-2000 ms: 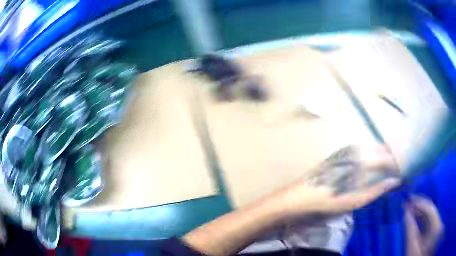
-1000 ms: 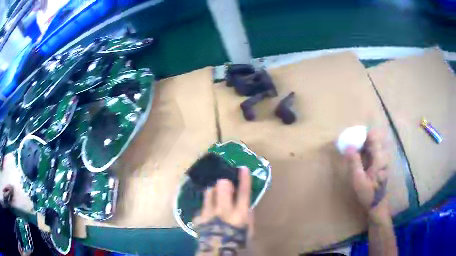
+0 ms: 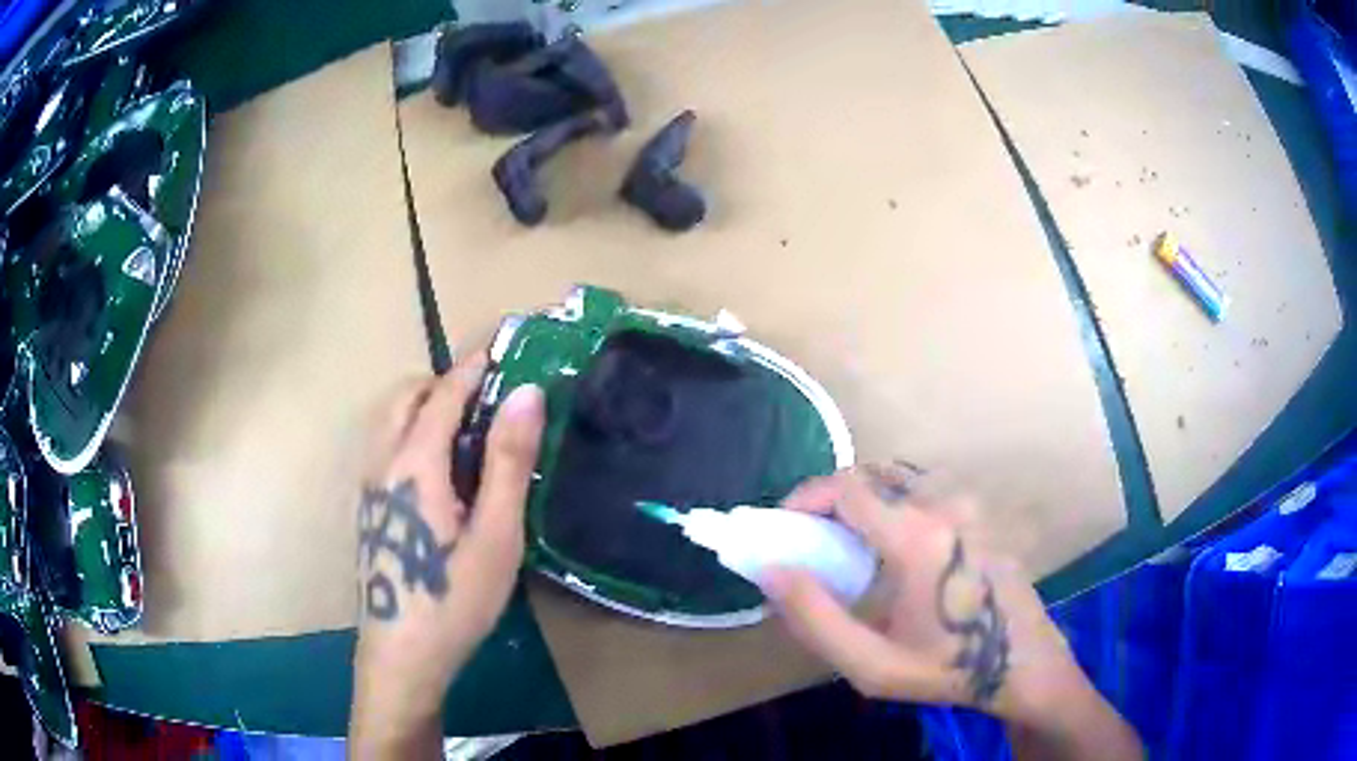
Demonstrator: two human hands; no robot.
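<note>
A glossy green car body shell (image 3: 558, 350) with a pale rim lies hollow side up on the cardboard mat (image 3: 774, 179). Its black interior (image 3: 640, 446) faces me. My left hand (image 3: 454, 506) grips the shell's left end, thumb on its green edge. My right hand (image 3: 908, 587) holds a white glue bottle (image 3: 796, 550). The bottle's bluish-green tip points left over the black interior; I cannot tell if it touches. Several loose matte black seat pieces (image 3: 528, 89) lie behind the shell, one of them (image 3: 665, 176) apart from the others.
More green shells (image 3: 112, 283) are heaped at the left. A small yellow and blue tube (image 3: 1192, 278) and scattered crumbs lie on the right-hand cardboard (image 3: 1191, 164). Blue crates (image 3: 1235, 625) stand below the bench's right edge. The green bench top (image 3: 283, 677) shows along the front.
My left hand has moved from inside the shell to its left end, and the shell is turned. My right hand has brought the bottle left over the interior. The view has shifted.
</note>
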